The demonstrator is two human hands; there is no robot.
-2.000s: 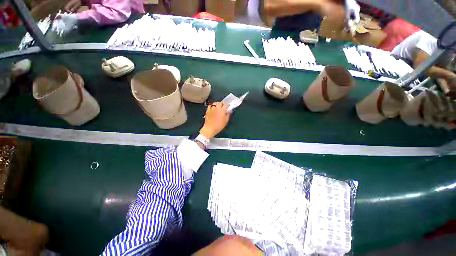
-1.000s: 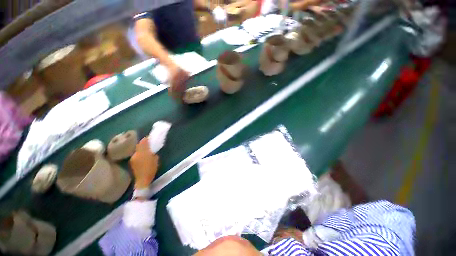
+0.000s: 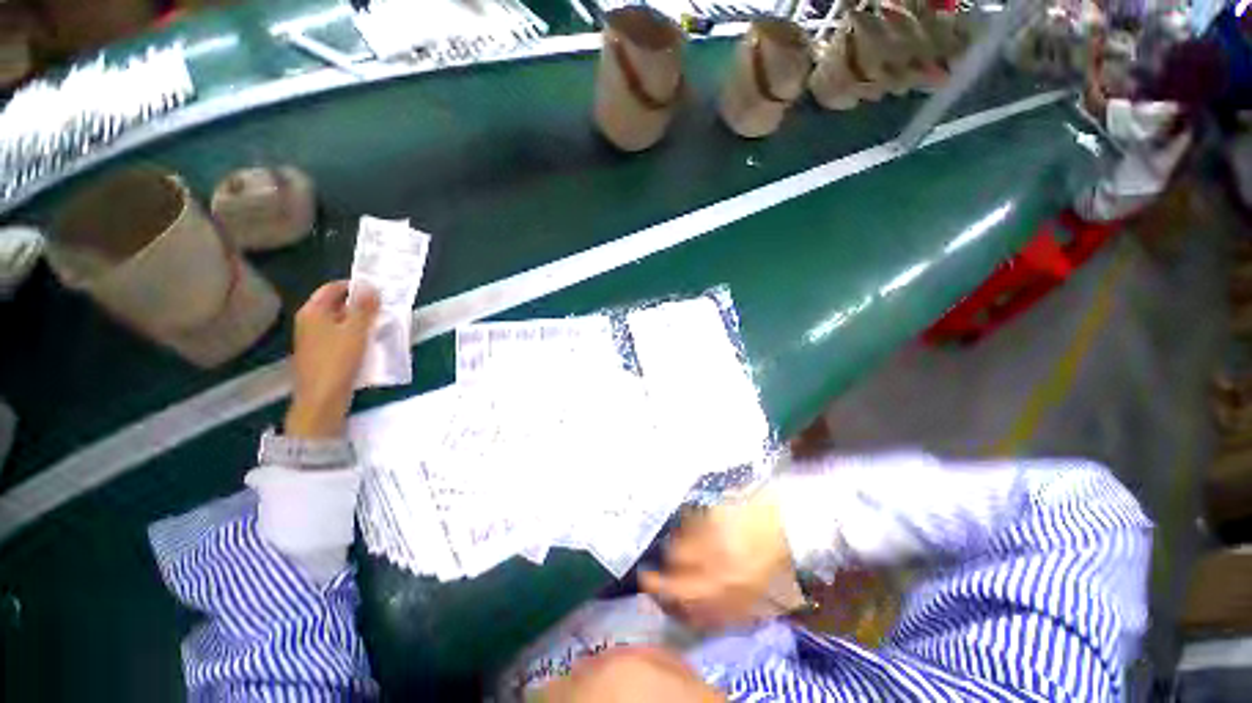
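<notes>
My left hand holds a narrow printed white label sheet upright over the pale rail. My right hand is blurred, low in front of my body at the near edge of the fanned label sheets; whether it holds anything is unclear. The stack lies on the green bench, with clear plastic along its right side. A beige housing with a band stands left of my left hand, beyond the rail. A low beige base sits beside it.
Several more beige housings with brown straps stand along the belt to the far right. White tubes lie across the line. A pale metal rail divides the bench. A red crate is on the floor at right.
The view has turned right and then down. My left hand has drawn the label sheet back from the belt to the rail. My right hand has moved into clearer view by the stack.
</notes>
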